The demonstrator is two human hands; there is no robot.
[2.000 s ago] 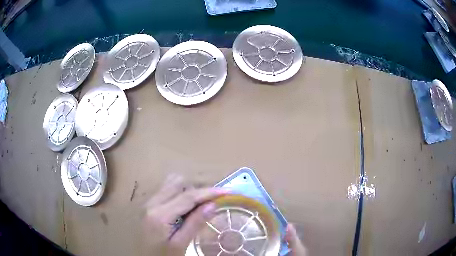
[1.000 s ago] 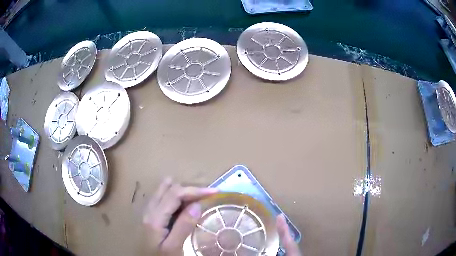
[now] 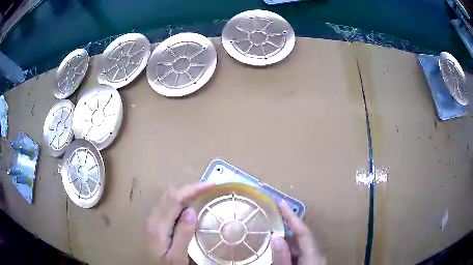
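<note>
A round ribbed metal disc (image 3: 233,233) with a yellowish upper rim is at the bottom centre, ribs facing up. My left hand (image 3: 174,222) grips its left edge with thumb and fingers. My right hand (image 3: 296,238) grips its right edge, thumb on the rim. A pale blue square plate (image 3: 254,182) with rounded corners lies under the disc, turned at an angle. Two of its corners with small holes show; the rest is hidden by the disc and hands. The frames do not show whether disc and plate touch.
Several ribbed discs (image 3: 181,64) lie at the left and back of the cardboard-covered bench (image 3: 290,119). A plate with posts (image 3: 25,166) is at far left. At right, a disc (image 3: 454,78) sits over a plate (image 3: 440,88). A dark green conveyor belt (image 3: 171,15) runs behind.
The square plate has turned under the disc, its top corner now further left. My right thumb now shows on the disc's rim. The plate with posts at left came into view after the first frame.
</note>
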